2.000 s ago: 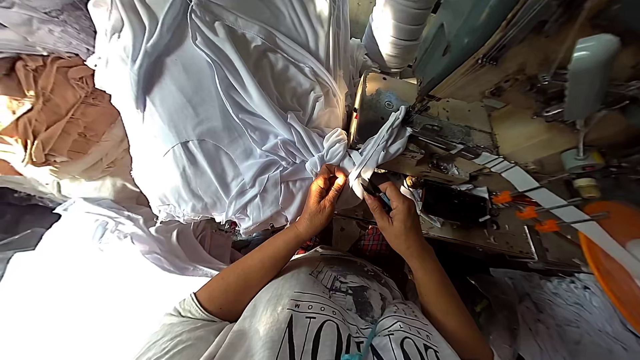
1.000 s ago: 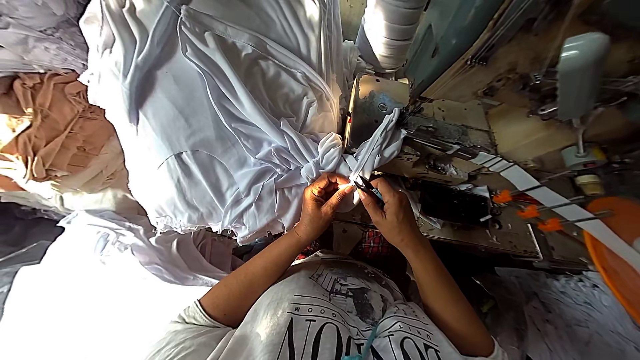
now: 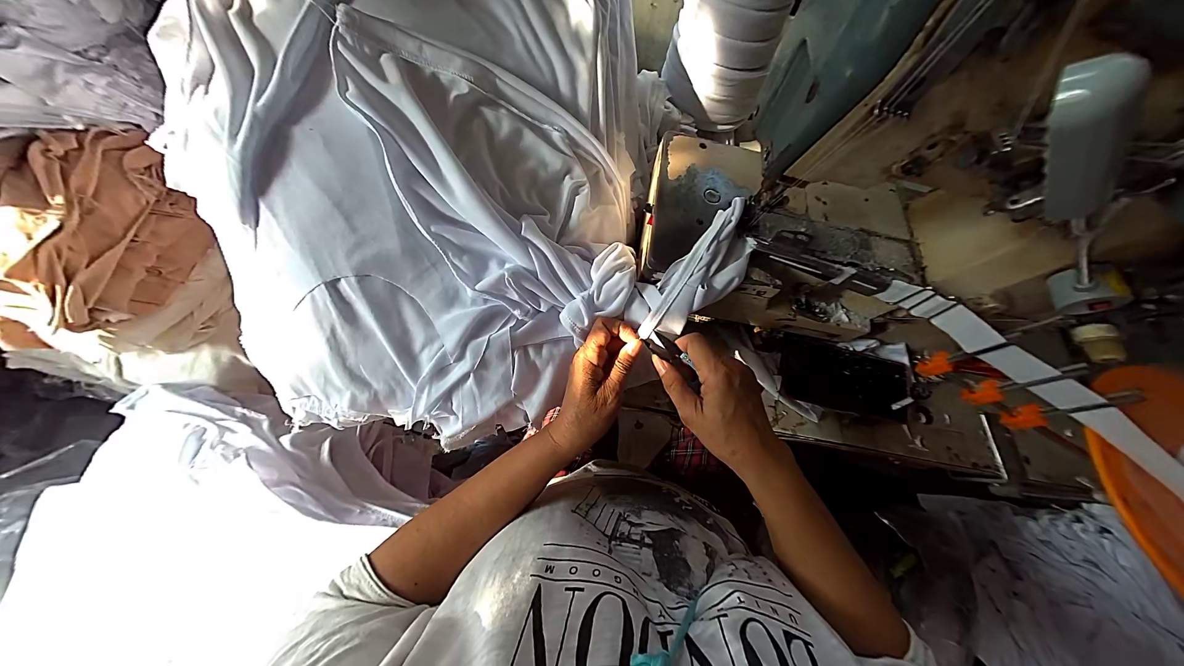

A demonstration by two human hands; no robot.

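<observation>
White knit fabric (image 3: 398, 231) spreads in folds over the work surface and bunches into a twisted knot (image 3: 601, 291) near the sewing machine's metal plate (image 3: 708, 190). Just below that knot, my left hand (image 3: 597, 375) pinches the fabric edge between thumb and fingers. My right hand (image 3: 717, 393) grips a small dark tool (image 3: 668, 351), perhaps thread snips, whose tip meets the cloth beside my left fingertips. A loose white fabric end (image 3: 708, 264) points up and right above my right hand. The tool's blades are too small to make out.
At right, a white strip (image 3: 1008, 361) runs through metal guides beside orange clips (image 3: 980, 393) and an orange round container (image 3: 1124, 462). A wrapped white roll (image 3: 726, 60) stands behind the machine plate. Brown cloth (image 3: 102, 231) is piled at left, with white cloth (image 3: 213, 518) below it.
Both hands stay close together by the knot, with only small finger movements. The fabric lies much as before.
</observation>
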